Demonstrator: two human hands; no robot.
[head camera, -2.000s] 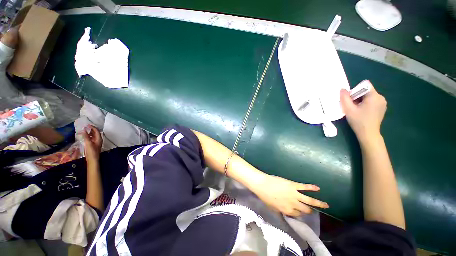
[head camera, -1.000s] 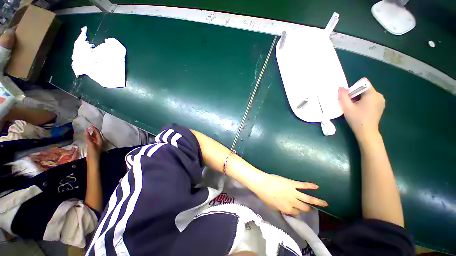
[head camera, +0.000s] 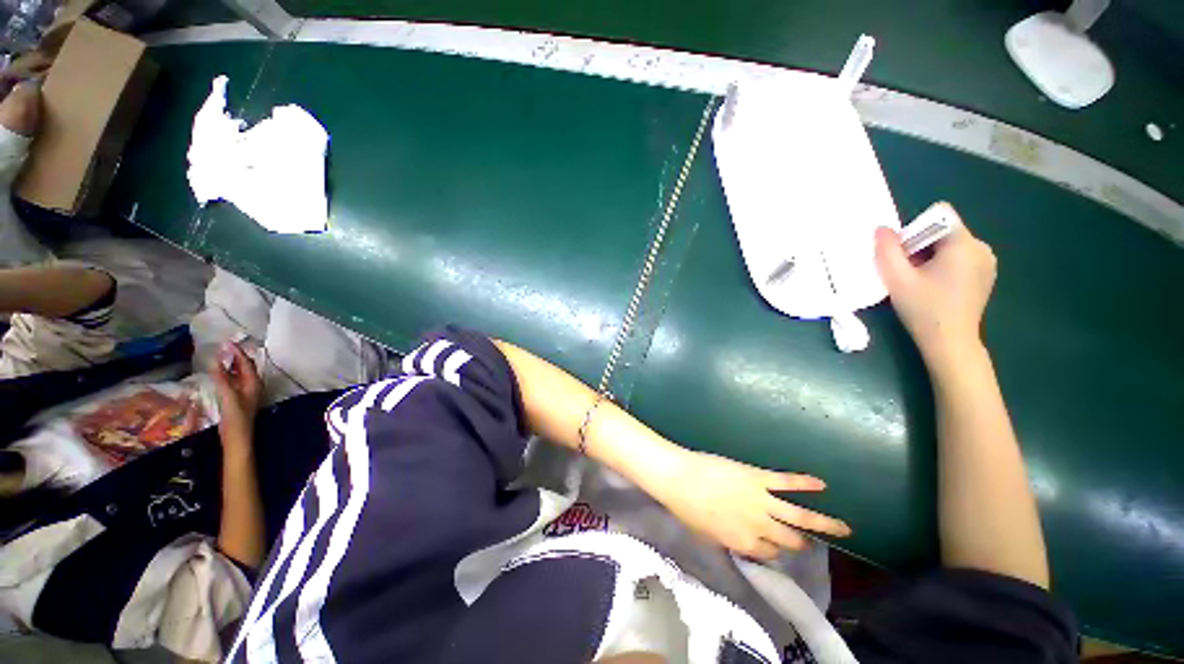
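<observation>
A white oval plastic housing (head camera: 805, 182) lies on the dark green work surface, right of a seam. Narrow side tabs stick out at its upper right and lower right, and a small rounded end tab (head camera: 849, 332) shows at its near end. My right hand (head camera: 945, 279) is closed on the lower right side tab, with the thumb at the housing's edge. My left hand (head camera: 747, 503) rests palm down at the surface's near edge, fingers spread, holding nothing.
A crumpled white sheet (head camera: 266, 169) lies at the left. A pale rail (head camera: 519, 49) borders the far belt, where a white part (head camera: 1061, 59) and a small white piece (head camera: 1154, 131) lie. A cardboard carton (head camera: 81, 117) stands far left. Other seated people are at the left.
The white part and small piece on the far belt have moved right. At the far left, a neighbour's arm has shifted and a colourful printed item has left view. My hands and the housing have hardly moved.
</observation>
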